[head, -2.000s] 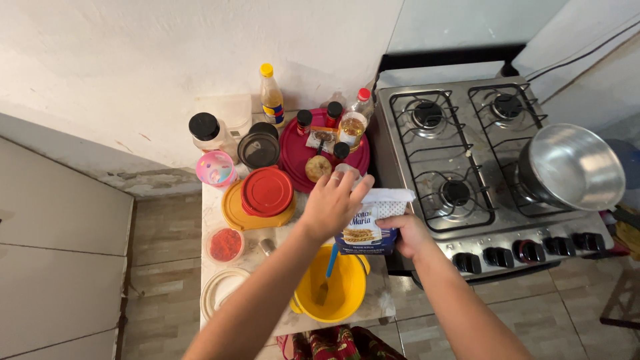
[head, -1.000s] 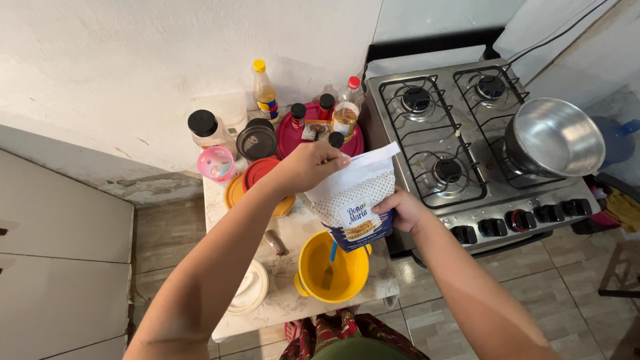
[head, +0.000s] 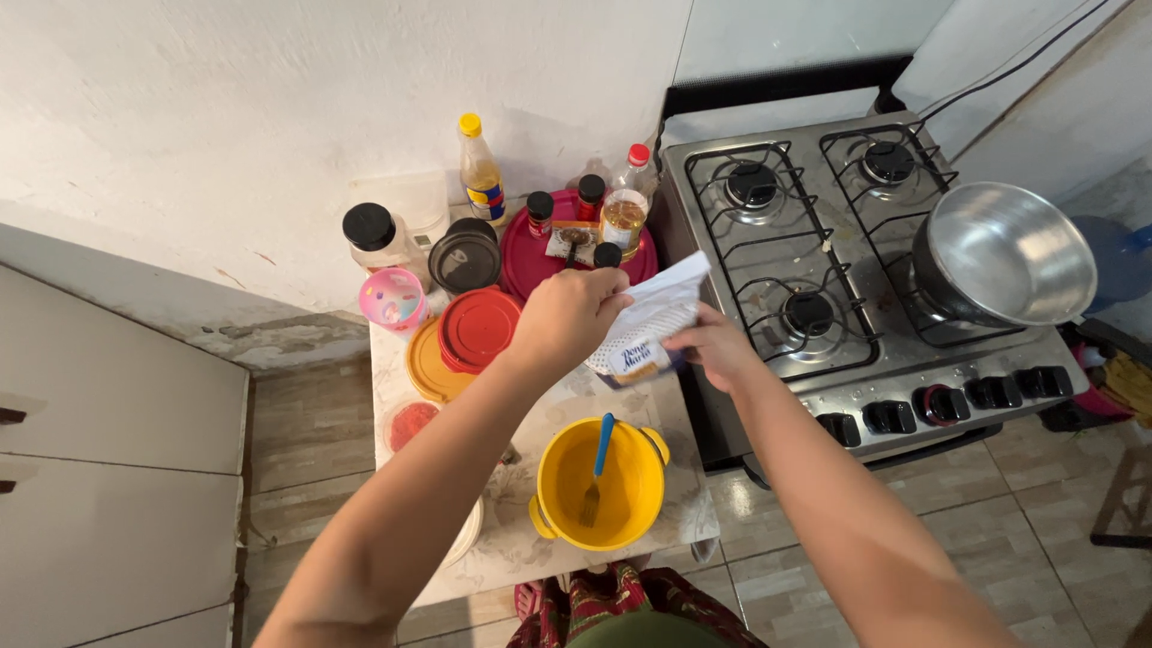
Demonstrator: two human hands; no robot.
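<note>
My left hand (head: 576,315) pinches the white top edge of a flour-type paper package (head: 639,337), which is white and dark blue and bears writing. My right hand (head: 715,346) grips the package by its right side. The package is tilted, its top toward the upper right, and slightly blurred. Below it a yellow plastic bowl (head: 553,450) with two handles stands near the table's front edge. A fork with a blue handle (head: 604,441) leans inside the bowl, tines down. Whether the package is unsealed cannot be told.
Red (head: 480,328) and orange lids, a tub of red food (head: 412,425), a pink cup (head: 393,299) and a black-lidded jar (head: 369,229) stand at left. Behind are a magenta lid (head: 522,261) with small jars and an oil bottle (head: 623,220). A steel pot (head: 1008,252) sits on the stove (head: 837,378) at right.
The package has moved up and away from above the yellow bowl since one second ago, and is now tilted. Both hands have moved with it, still holding it.
</note>
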